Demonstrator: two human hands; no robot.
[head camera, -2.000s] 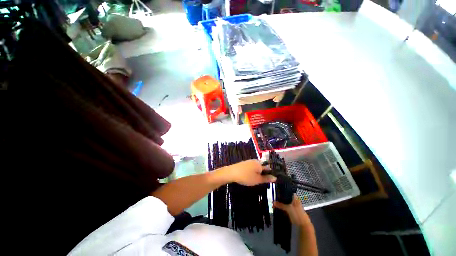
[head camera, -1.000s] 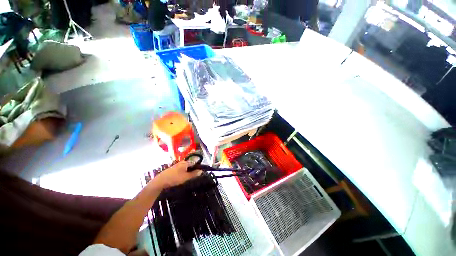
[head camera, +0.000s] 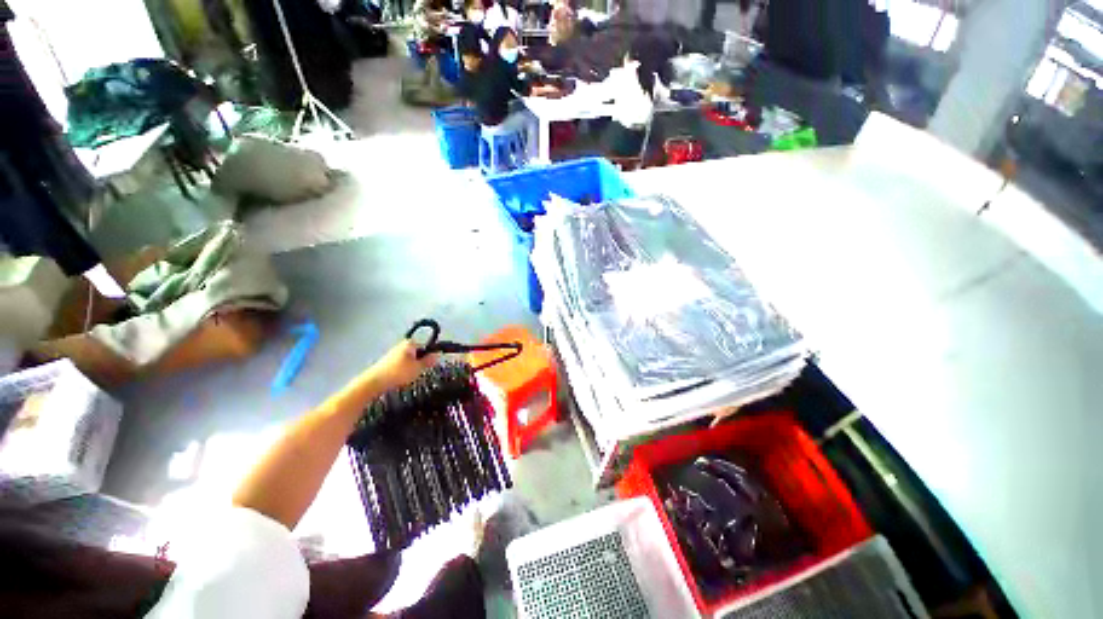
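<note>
My left hand (head camera: 405, 365) is closed around the top of a thick bundle of black plastic hangers (head camera: 429, 453), held up in front of me over the floor. A curved hook stands above the hand, and one hanger arm sticks out to the right past the orange stool (head camera: 523, 385). The other hangers hang down in a dense ribbed row. A pale blurred shape lies below the bundle. I do not see my right hand.
White slatted crate (head camera: 583, 580) and red crate (head camera: 835, 514) with dark things stand at lower right. Plastic-wrapped stack (head camera: 671, 296), blue bin (head camera: 550, 181) and long white table (head camera: 919, 302) lie beyond. Cardboard box with cloth (head camera: 218, 333) is left; seated people (head camera: 498, 91) are behind.
The hanger bundle has been lifted off the white crate and moved left in my left hand. My right hand, on hangers two seconds ago, has left the picture. The view has turned left.
</note>
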